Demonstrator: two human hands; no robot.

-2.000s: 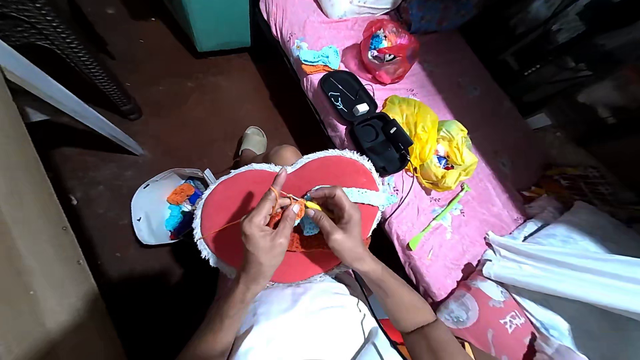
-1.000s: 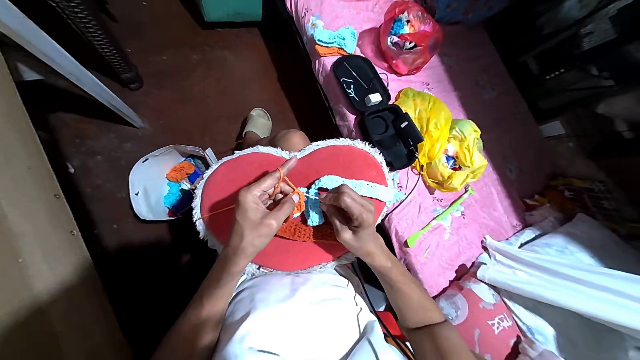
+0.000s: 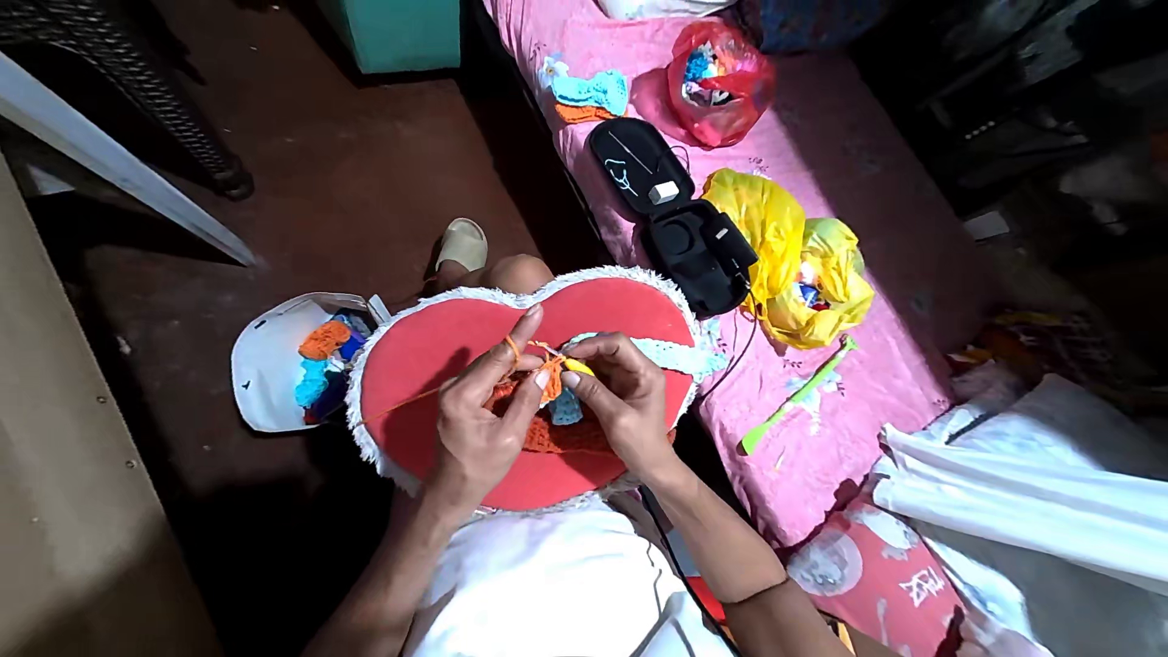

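My left hand (image 3: 488, 411) pinches the edge of an orange crocheted piece (image 3: 551, 379), with orange yarn looped around its raised index finger. My right hand (image 3: 625, 392) holds a crochet hook with a yellow handle (image 3: 578, 367); its metal shaft points left at the orange loops. Beneath both hands lies a red heart-shaped cushion (image 3: 429, 356) with white fringe, on my lap. A light blue and white crocheted strip (image 3: 671, 354) runs from under my right hand to the cushion's right edge. More orange crochet (image 3: 557, 438) rests on the cushion below the fingers.
Left of the cushion, a white bag (image 3: 265, 374) holds colored crochet pieces. On the pink-covered bed are an open black case (image 3: 698, 251), a yellow plastic bag (image 3: 762, 214), a red plastic bag (image 3: 725, 82), folded blue and orange crochet (image 3: 593, 93) and a green plastic stick (image 3: 796, 397).
My hands have come closer together since one second ago, and the yellow hook handle shows again between them. The left index finger stays raised with yarn around it.
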